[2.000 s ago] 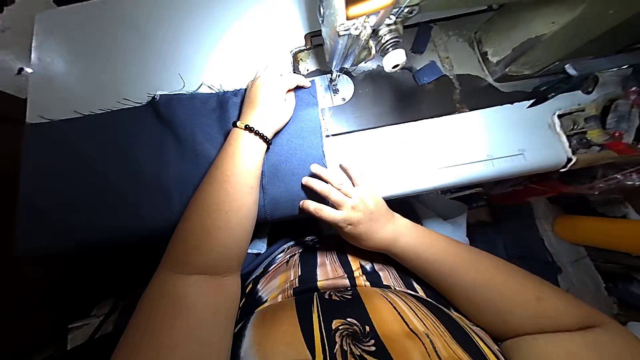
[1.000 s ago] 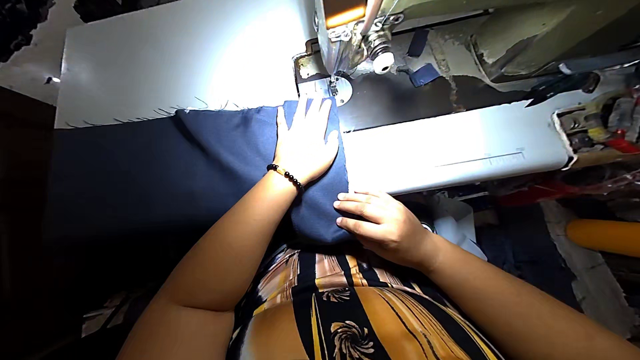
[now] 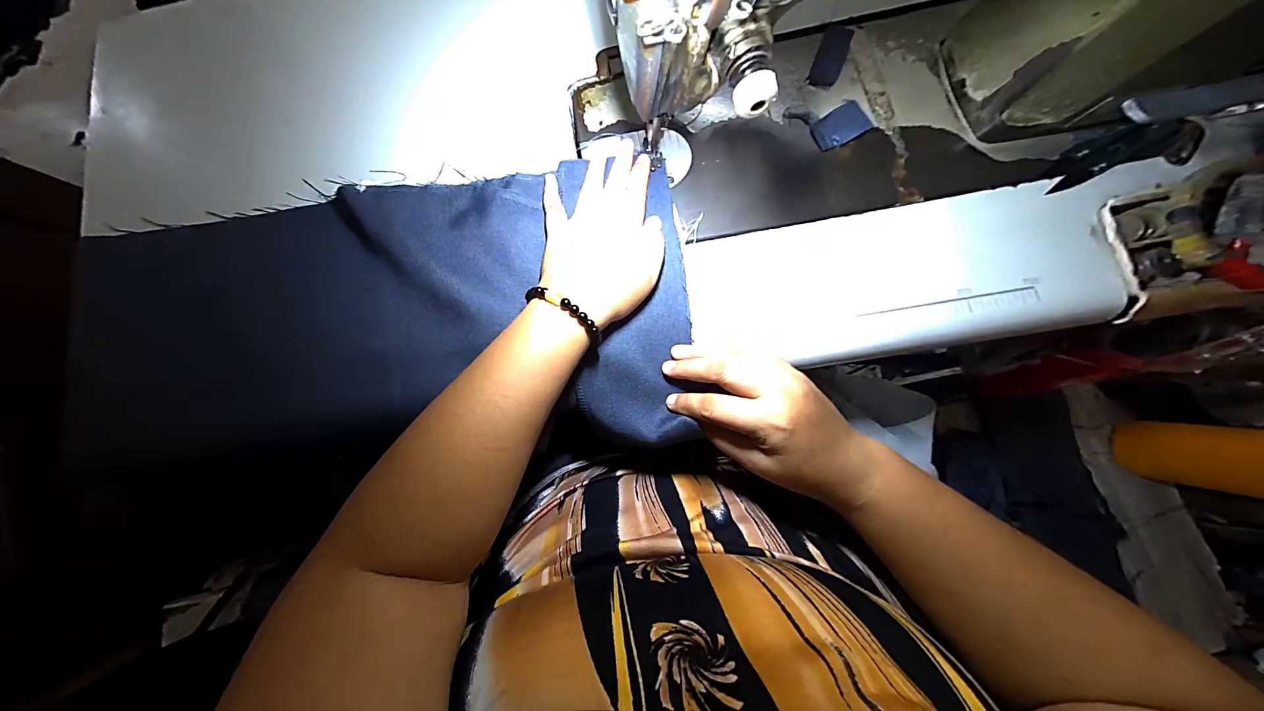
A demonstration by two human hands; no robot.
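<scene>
Dark blue fabric point(image 3: 247, 296) with a frayed upper edge lies across the sewing table and hangs over its front. My left hand point(image 3: 602, 237), with a black bead bracelet at the wrist, lies flat on a folded strip of it, fingers spread and pointing at the sewing machine's presser foot point(image 3: 656, 156). The strip's upper end is at the foot, over the round needle plate point(image 3: 677, 156). My right hand point(image 3: 755, 405) is at the strip's right edge near my body, fingertips on the cloth and the thumb hidden; whether it pinches the cloth is unclear.
Blue fabric scraps point(image 3: 842, 125) lie on the dark machine bed right of the needle. Dark-bladed scissors point(image 3: 1121, 153) rest farther right. A white table edge point(image 3: 918, 286) with a printed scale runs below them. An orange-yellow roll point(image 3: 1190, 456) is at the far right.
Two seconds ago my left hand was bent near the strip's upper left edge; now it lies flat with spread fingers. The strip's lower part has bunched into a rounded fold beside my right hand.
</scene>
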